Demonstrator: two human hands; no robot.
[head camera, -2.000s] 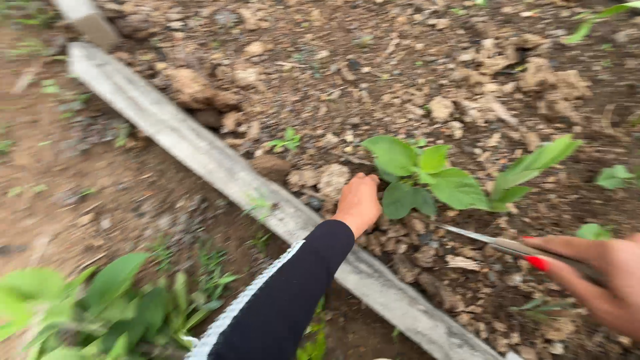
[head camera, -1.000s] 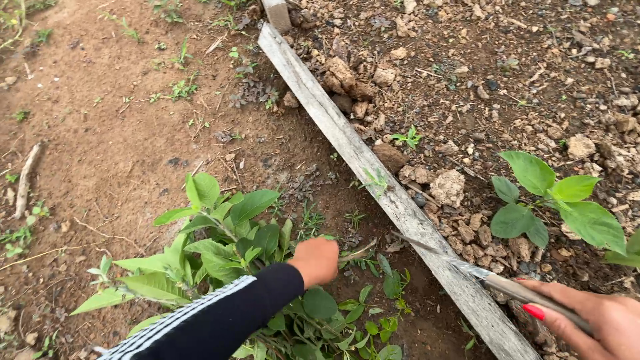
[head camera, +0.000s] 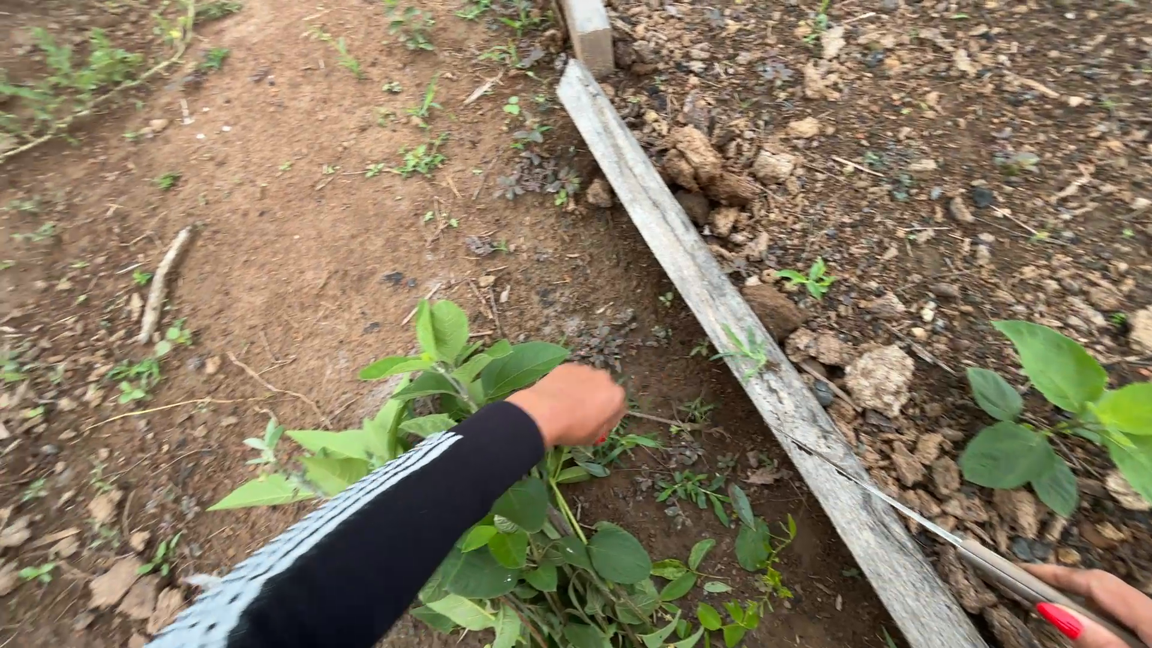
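Note:
My left hand (head camera: 573, 404), in a dark sleeve with a pale stripe, is curled above a pile of cut leafy stems (head camera: 531, 540) on the soil. A thin stem (head camera: 661, 418) shows at its far side; whether the fingers hold it cannot be told. At the lower right edge my right hand (head camera: 1084, 605), with red nails, grips the handle of a knife (head camera: 994, 565). Its blade points up and left across a weathered wooden board (head camera: 684, 243). A broad-leaved green plant (head camera: 1048, 441) grows in the bed just above the right hand.
The board edges a bed of crumbly soil and clods (head camera: 880, 378); a wooden block (head camera: 589, 36) stands at its far end. Left of it is bare brown ground with small weeds (head camera: 423, 157) and a dry stick (head camera: 165, 283).
My left hand has moved from beside the broad-leaved plant in the bed to above the leafy pile left of the board. My right hand keeps the knife. The view has shifted left.

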